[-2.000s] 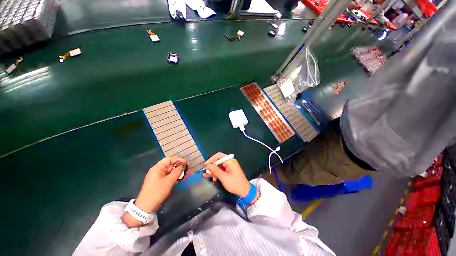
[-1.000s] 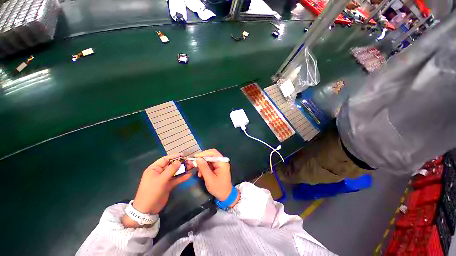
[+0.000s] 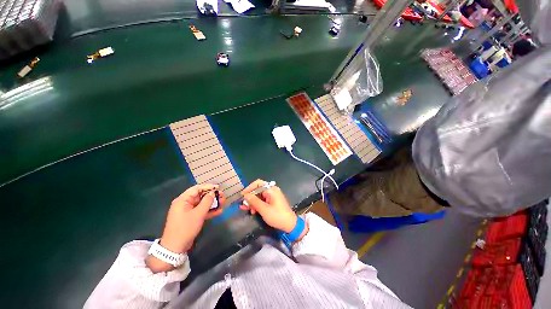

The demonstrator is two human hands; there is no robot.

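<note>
My left hand (image 3: 185, 218) holds a small circuit module (image 3: 214, 200) between thumb and fingers, over the near end of a tan die-cut sheet (image 3: 204, 151) with dark cross lines and blue edges. My right hand (image 3: 272, 206) holds a slim white pen-like tool (image 3: 260, 189), just right of the module and apart from it. The tool's thin tip is too small to make out. A blue band is on my right wrist and a white band on my left wrist.
A white adapter (image 3: 283, 137) with a cable lies right of the tan sheet. Beyond it are an orange sticker sheet (image 3: 320, 128), a second tan sheet (image 3: 348, 130) and a clear bag (image 3: 366, 81) by a metal post. Modules lie on the belt. A grey-sleeved person (image 3: 483, 133) is at right.
My right hand came in to the module with the tool, then moved back to the right. My left hand still holds the module. The view has shifted slightly.
</note>
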